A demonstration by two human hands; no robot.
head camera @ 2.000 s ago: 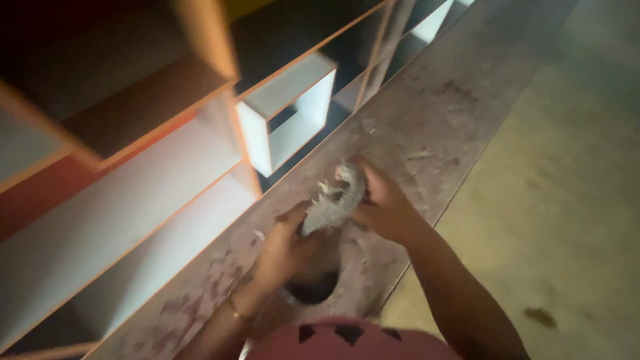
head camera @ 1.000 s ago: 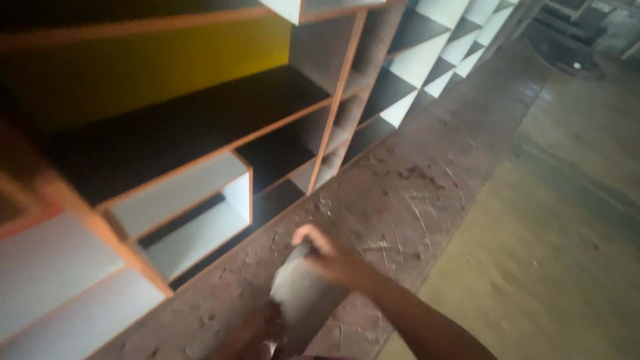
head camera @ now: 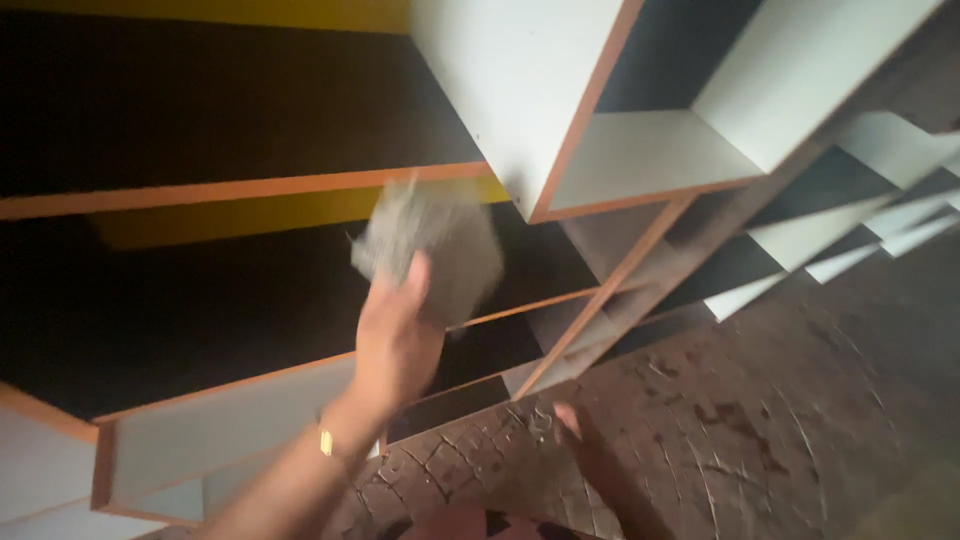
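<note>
A crumpled grey cloth point(head camera: 450, 247), blurred by motion, is in my left hand point(head camera: 397, 337), which is raised in front of the dark shelf boards. Part of the cloth spreads to the right of my fingers. My right hand point(head camera: 568, 424) is lower down, over the brown cracked floor surface, near the base of the shelving; its fingers are partly hidden and nothing shows in it. A yellow metallic band circles my left wrist.
Shelving with orange-edged boards point(head camera: 247, 186) fills the left and centre. A white box compartment point(head camera: 517, 90) juts out at upper middle. More white and black compartments point(head camera: 825, 210) run off to the right above the cracked brown surface point(head camera: 675, 442).
Both hands were together at the grey cloth; now they are apart, with the cloth in my left hand, raised before the shelves. The view has swung toward the shelving.
</note>
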